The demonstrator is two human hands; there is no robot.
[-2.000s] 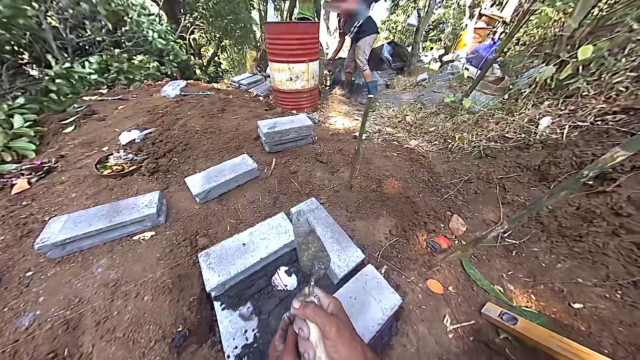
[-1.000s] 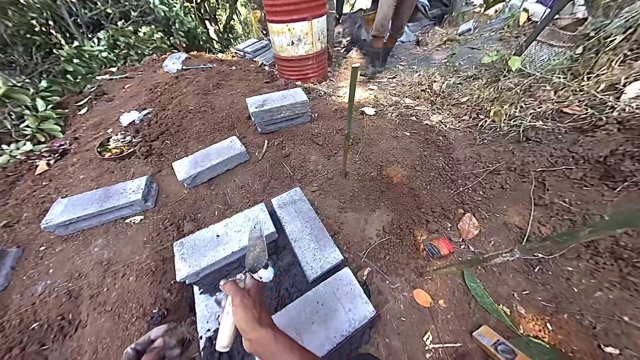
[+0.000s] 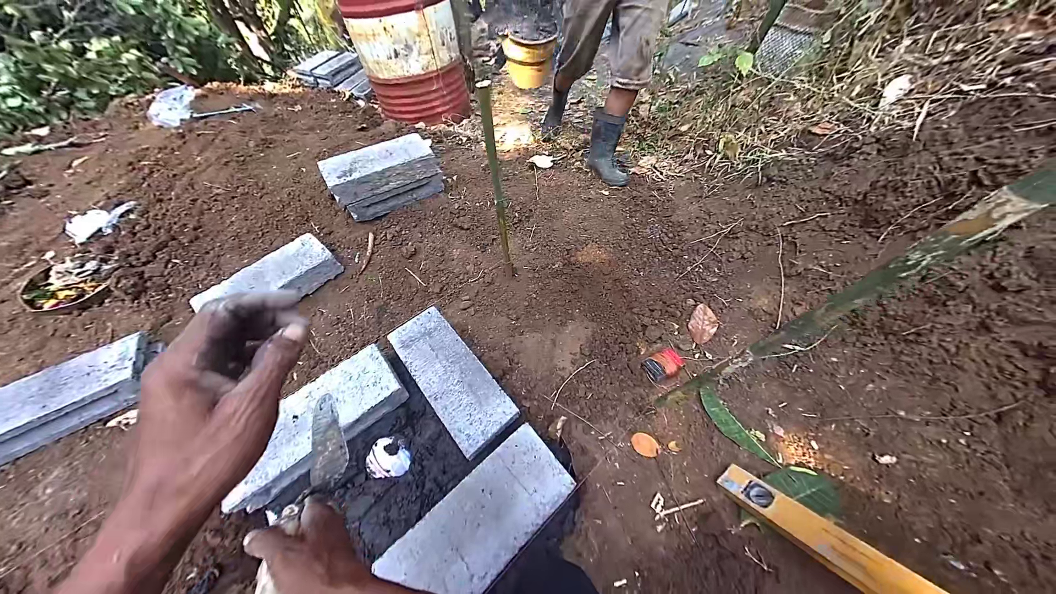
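My right hand (image 3: 309, 544), low in the view, grips the handle of a pointing trowel (image 3: 328, 441), blade up over a grey concrete block (image 3: 346, 396). My left hand (image 3: 219, 379) is raised left of it, fingers curled and slightly blurred, holding nothing that I can see. Two more blocks, one at the upper right (image 3: 454, 379) and one at the lower right (image 3: 483, 511), frame dark wet mortar (image 3: 412, 511) together with the first. A white round object (image 3: 388, 458) with dark marks sits in the mortar. The near side of this frame is partly hidden by my hands.
Concrete blocks lie at left (image 3: 74, 392), behind my left hand (image 3: 272, 268) and stacked farther back (image 3: 384, 173). A green stake (image 3: 497, 181) stands upright. A slanting pole (image 3: 891, 276) and yellow spirit level (image 3: 817, 528) are at right. Behind, a person in boots (image 3: 609, 144), yellow bucket (image 3: 528, 59) and drum (image 3: 408, 62).
My left hand has risen from the lower left to above the blocks. The person at the back has come nearer, and a yellow bucket now shows beside them. The trowel stays in my right hand.
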